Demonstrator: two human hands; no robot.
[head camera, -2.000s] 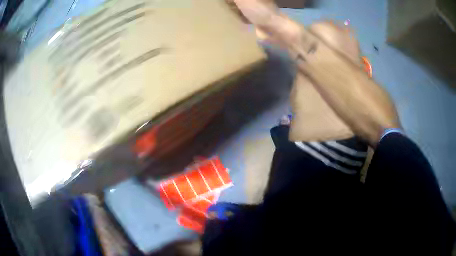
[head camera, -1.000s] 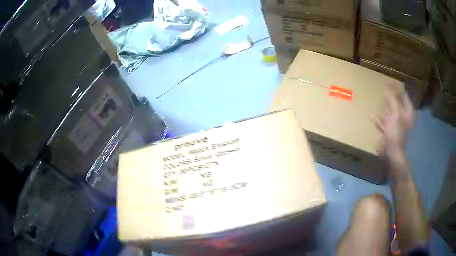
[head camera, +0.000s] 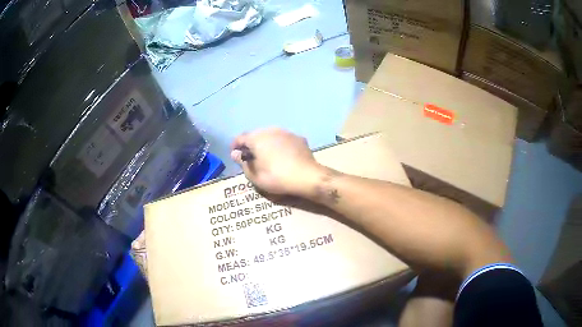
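A tan shipping carton (head camera: 185, 255) lies in front of me, its side with the "proove" print, model, quantity and weight lines facing up. My right hand (head camera: 274, 163) is closed over its far edge, covering part of the top print. A short dark end, seemingly of the marker pen (head camera: 246, 153), shows between its thumb and fingers; the rest is hidden. My left hand (head camera: 140, 253) holds the carton's left edge; only a few fingertips show.
A closed carton (head camera: 459, 140) with a red-orange sticker (head camera: 440, 114) stands beyond at right, before stacked cartons (head camera: 408, 35). Wrapped goods (head camera: 102, 137) on a blue pallet (head camera: 121, 290) are at left. A yellow tape roll (head camera: 344, 57) and crumpled plastic (head camera: 214, 24) lie on the floor.
The printed carton has tilted and swung into view, now nearly still. My right hand has moved left from the stickered carton to over the printed one and closed. Left fingertips have appeared at its edge.
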